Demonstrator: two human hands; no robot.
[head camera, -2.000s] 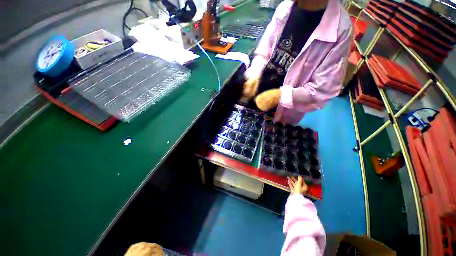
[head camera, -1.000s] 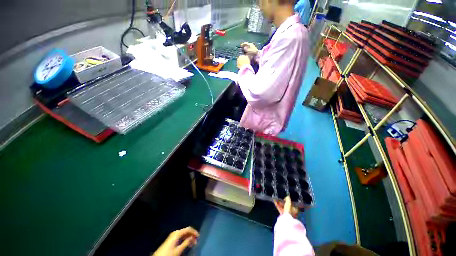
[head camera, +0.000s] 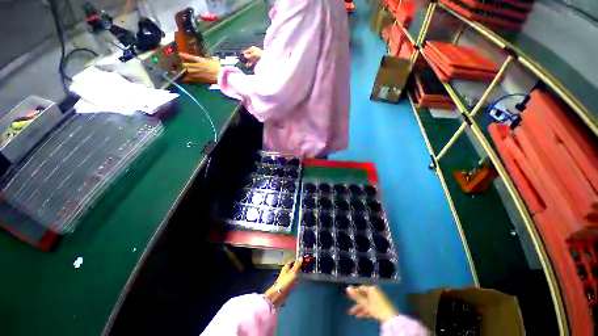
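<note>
A clear blister tray (head camera: 347, 277) filled with round black units lies on the red-edged stand (head camera: 262, 239), its near end jutting past the stand's edge. One unit (head camera: 307, 261) in its near left pocket shows a small red mark. My left hand (head camera: 286, 281) grips the tray's near left corner, the fingertips partly hidden. My right hand (head camera: 368, 302), blurred, is just below the near edge with fingers apart and nothing in it. A second filled blister tray (head camera: 265, 197) lies beside it on the left, with bright reflections.
A person in a pink smock (head camera: 308, 79) stands beyond the trays at the green bench (head camera: 147, 190). Empty blister trays (head camera: 85, 164), papers (head camera: 118, 92) and a white parts box (head camera: 26, 125) are on the bench. Racking (head camera: 469, 121) is right; a cardboard box (head camera: 505, 312) is below right.
The right-hand tray has shifted towards me, baring green stand top behind it. My left hand has come to its corner; my right hand has let go. The other person has moved further along the bench.
</note>
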